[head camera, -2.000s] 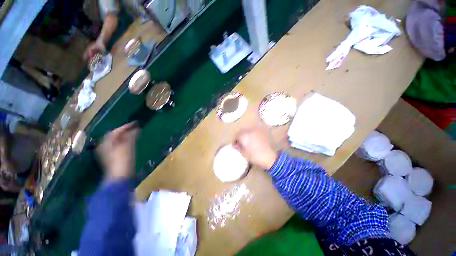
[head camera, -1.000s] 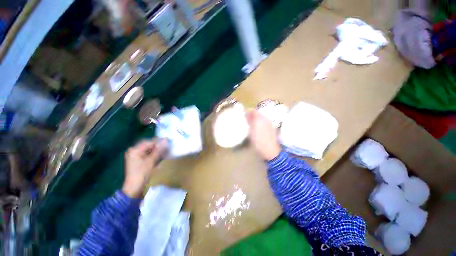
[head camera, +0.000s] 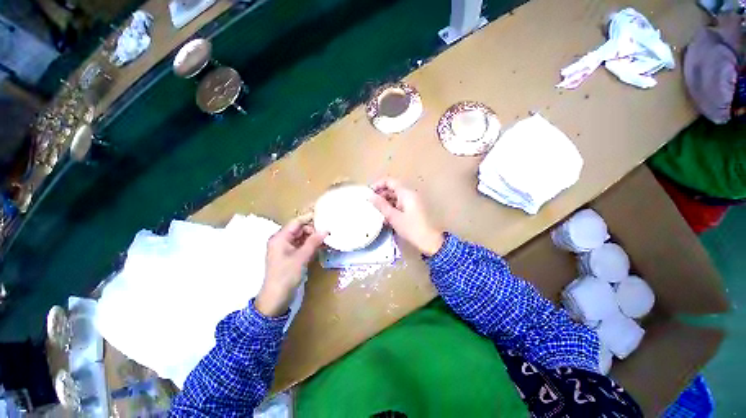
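My left hand (head camera: 293, 257) and my right hand (head camera: 402, 214) hold a round white disc (head camera: 349, 218) between them by its two sides, above the bench. A square pale pad (head camera: 360, 256) lies under it, partly hidden by the disc. A large pile of white sheets (head camera: 188, 286) spreads to the left, partly behind my left forearm. Two rimmed plates with patterned edges lie beyond my right hand: one with a dark centre (head camera: 394, 108), one with a pale centre (head camera: 468, 128). A white stack of sheets (head camera: 530, 164) lies right of them.
A brown carton (head camera: 691, 286) at the right holds several white round bundles (head camera: 605, 263). Crumpled white cloth (head camera: 623, 49) lies on the bench's far end. Glittery scraps lie near the pad. The green conveyor (head camera: 270, 90) carries raised discs (head camera: 219, 89). Another worker's sleeve (head camera: 712, 77) shows at upper right.
My left hand has moved right from the conveyor side and now also holds the disc. The pad it carried is now under the disc. The view has shifted, showing more of the sheets at left.
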